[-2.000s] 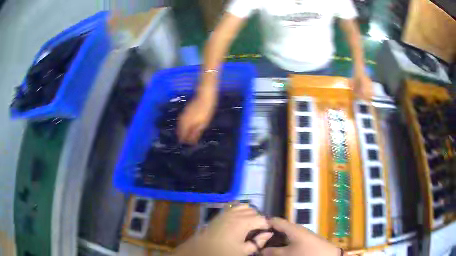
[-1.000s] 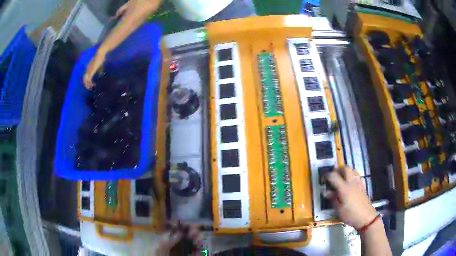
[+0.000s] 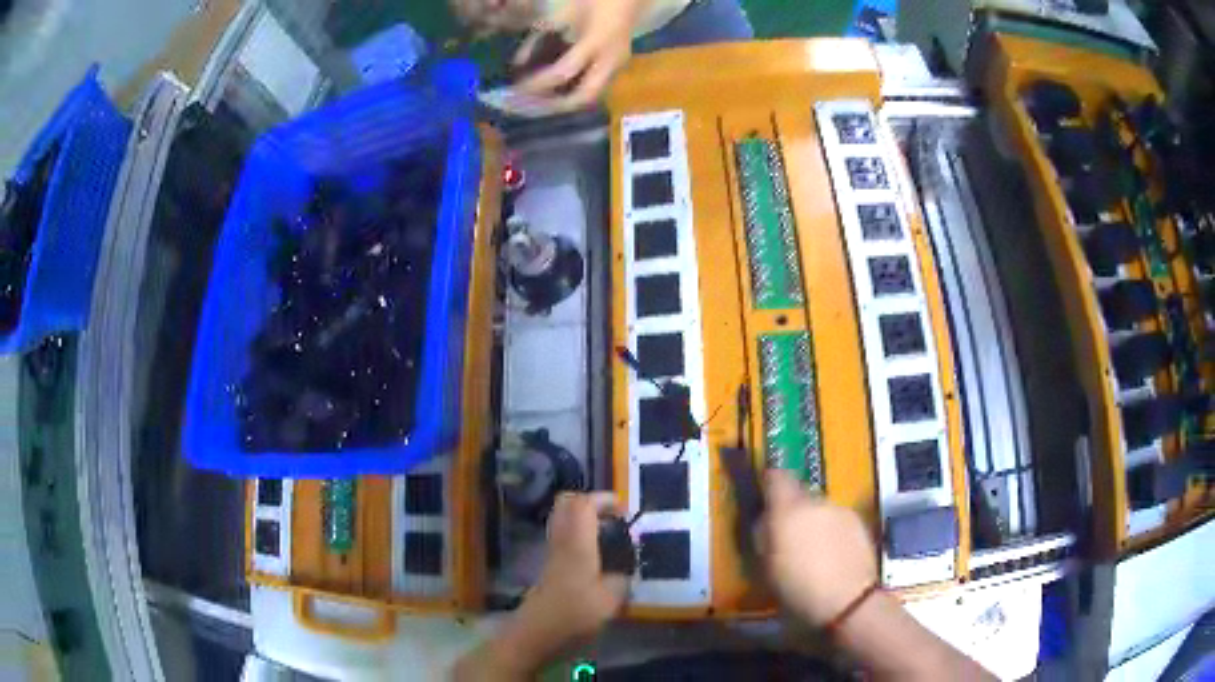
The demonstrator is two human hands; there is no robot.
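Observation:
The orange fixture tray (image 3: 833,273) lies in front of me, with two white socket rows and a green connector strip (image 3: 789,386) between them. One black adapter (image 3: 919,532) sits at the near end of its right row. My left hand (image 3: 576,566) grips another black adapter (image 3: 616,544) beside the near end of the left row. A thin black cord runs from it over the tray. My right hand (image 3: 815,553) holds a blurred, elongated black thing (image 3: 742,486) over the tray's near middle; I cannot tell whether it is an adapter or bundled cord.
A blue basket (image 3: 460,267) heaped with adapters rests left, over another orange tray (image 3: 367,593). Round units (image 3: 544,466) stand between. A loaded tray (image 3: 1019,147) lies right. Another blue basket (image 3: 93,227) is far left. Another person's hands (image 3: 593,60) are beyond the line.
My right hand has moved left from the right row, leaving an adapter at its near end. My left hand has come up beside the left row. The other person's hand has left the basket.

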